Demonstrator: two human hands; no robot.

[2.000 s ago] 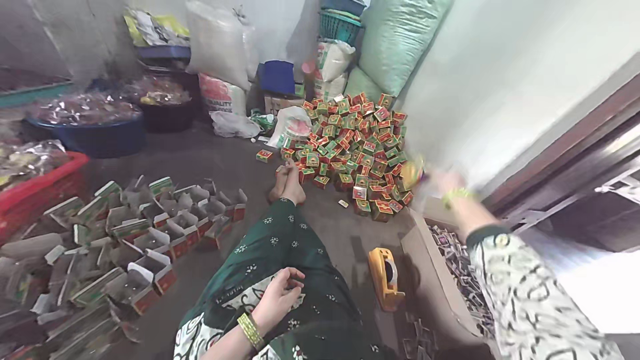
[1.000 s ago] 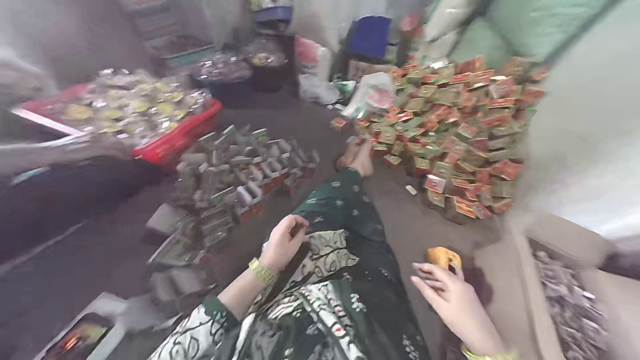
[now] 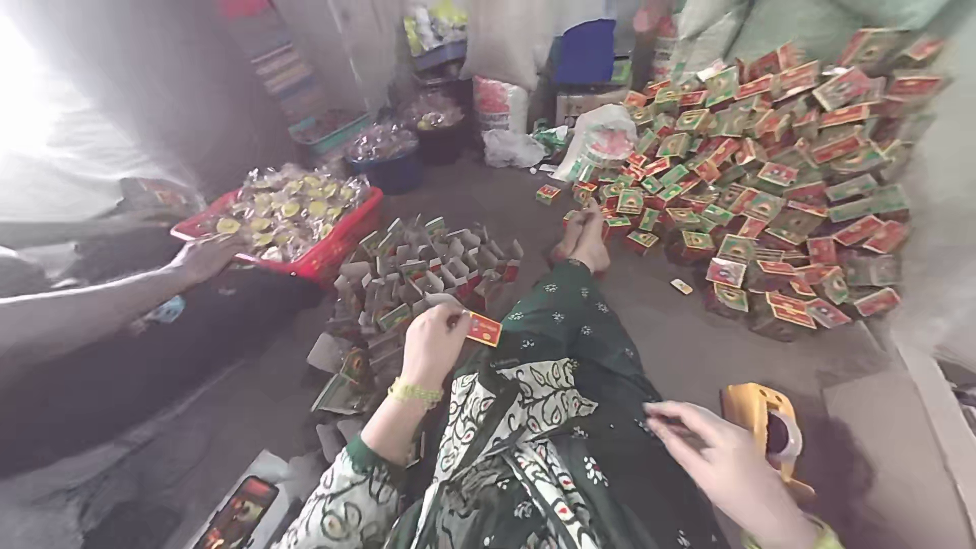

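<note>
My left hand [image 3: 436, 343] grips a small red and yellow cardboard box [image 3: 483, 329] at one end, above my left thigh. Beside it on the floor stand many open small boxes [image 3: 427, 267] with their flaps up. My right hand [image 3: 705, 450] is over my right thigh with its fingers apart; a small dark thing may be at the fingertips, too blurred to tell. Just right of that hand is a yellow tape dispenser [image 3: 755, 412] with a tape roll. Past my feet lies a large heap of red and green boxes [image 3: 762, 191].
A co-worker's hand [image 3: 206, 258] touches a red basket [image 3: 370, 210] of wrapped items at the left. Blue tub [image 3: 393, 171], plastic bags [image 3: 512, 149] and sacks stand along the back. A phone [image 3: 242, 512] lies at the lower left. One small box [image 3: 681, 287] lies near my feet.
My left hand has moved to the open boxes' side and now holds a red box. My right hand, earlier out over the heap's right side, has come back beside the tape dispenser. The view has swung left.
</note>
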